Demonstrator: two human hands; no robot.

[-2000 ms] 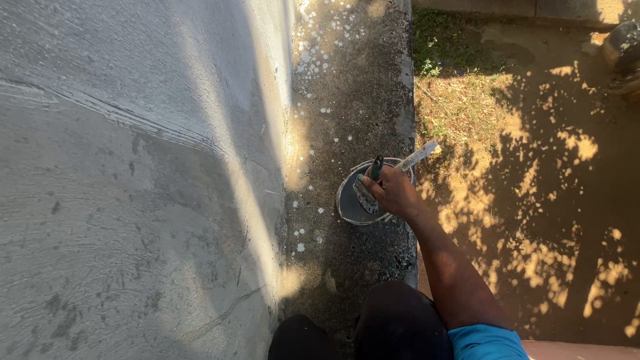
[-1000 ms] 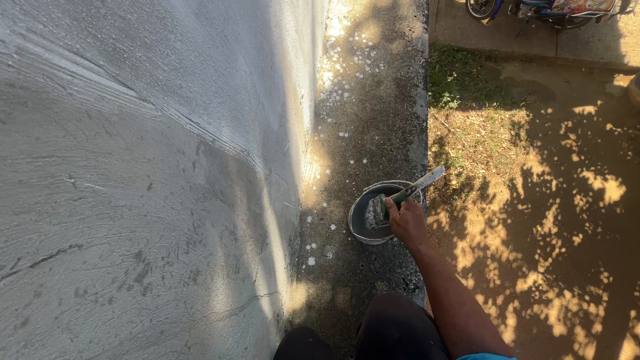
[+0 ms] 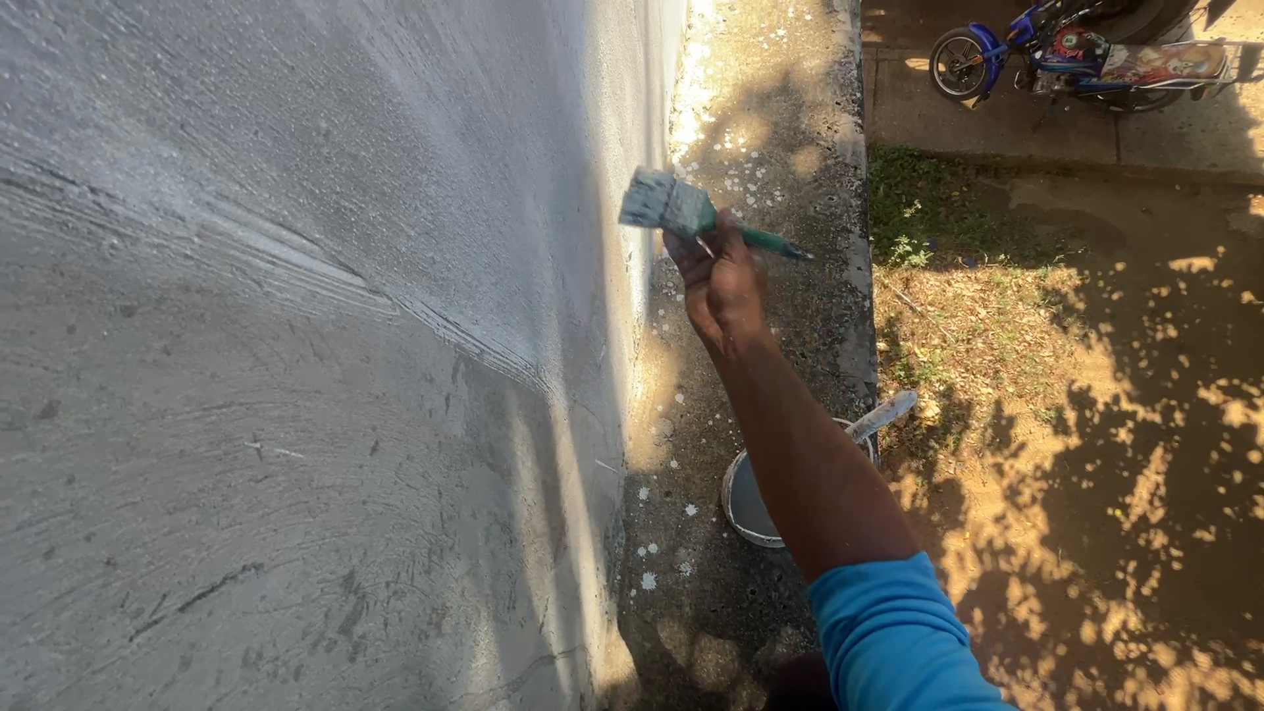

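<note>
My right hand (image 3: 726,281) grips the green handle of a wide paintbrush (image 3: 681,205); its pale, paint-coated bristles point left, close to the rough grey wall (image 3: 326,395). Whether the bristles touch the wall cannot be told. Below my hand, partly hidden by my forearm, a round bucket (image 3: 749,504) of greyish liquid paint stands on the concrete ledge (image 3: 681,622). A paint-smeared stick or handle (image 3: 884,415) leans out over the bucket's right rim. My left hand is out of the picture.
White paint drops spot the narrow ledge, whose outer edge (image 3: 867,296) runs along its right side. Beyond and lower lies ground with dry leaves and grass (image 3: 987,316) in patchy shade. A blue motorcycle (image 3: 1076,61) stands on paving at the upper right.
My right hand has lifted the paintbrush out of the bucket and moved it up and left to beside the wall. More of the motorcycle shows as the view has shifted.
</note>
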